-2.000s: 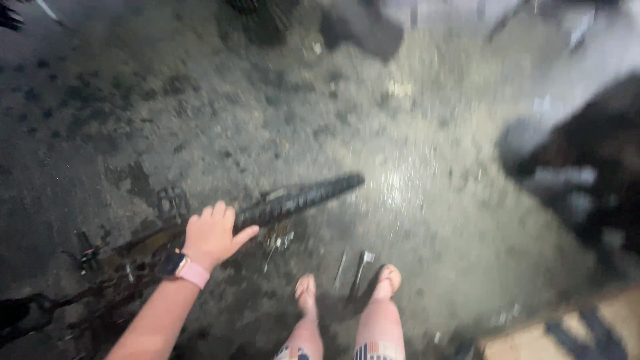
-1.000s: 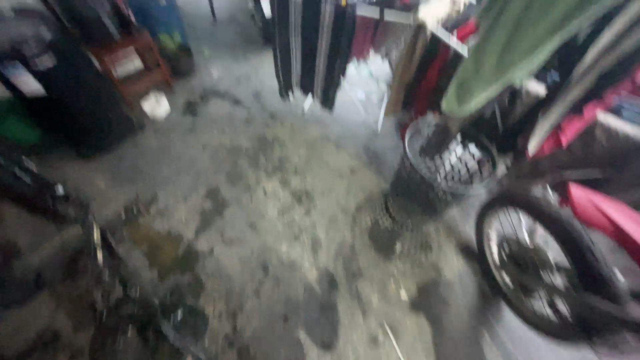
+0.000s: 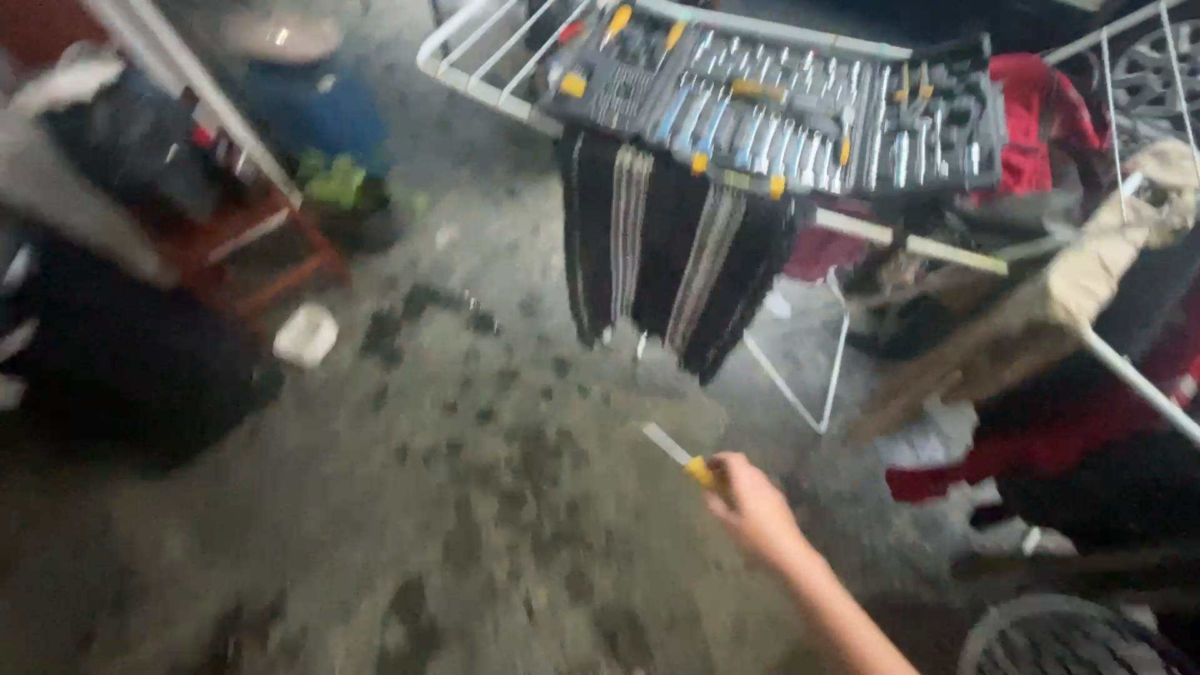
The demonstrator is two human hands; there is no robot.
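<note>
My right hand [image 3: 750, 497] is closed around the yellow handle of a slim tool [image 3: 670, 445] with a flat, light-coloured shaft or blade; blur hides its exact kind. It is held above the stained concrete floor, below an open tool set [image 3: 759, 112] in a dark case. Rows of wrenches and smaller pieces fill that case, which rests on a white drying rack [image 3: 478, 89]. Beneath the case hangs a dark striped cloth [image 3: 637, 244]. My left hand is out of view.
A reddish wooden stool or shelf [image 3: 281, 262] stands at the left, near a white object [image 3: 307, 336] on the floor and a blue container [image 3: 323, 112]. Clothes, including a red garment [image 3: 1022, 459], hang at the right. A round basket [image 3: 1059, 637] is at the lower right.
The view has swung from the floor to the drying rack. My right hand with the yellow-handled tool has come into view; my left hand, seen two seconds ago, is out of view.
</note>
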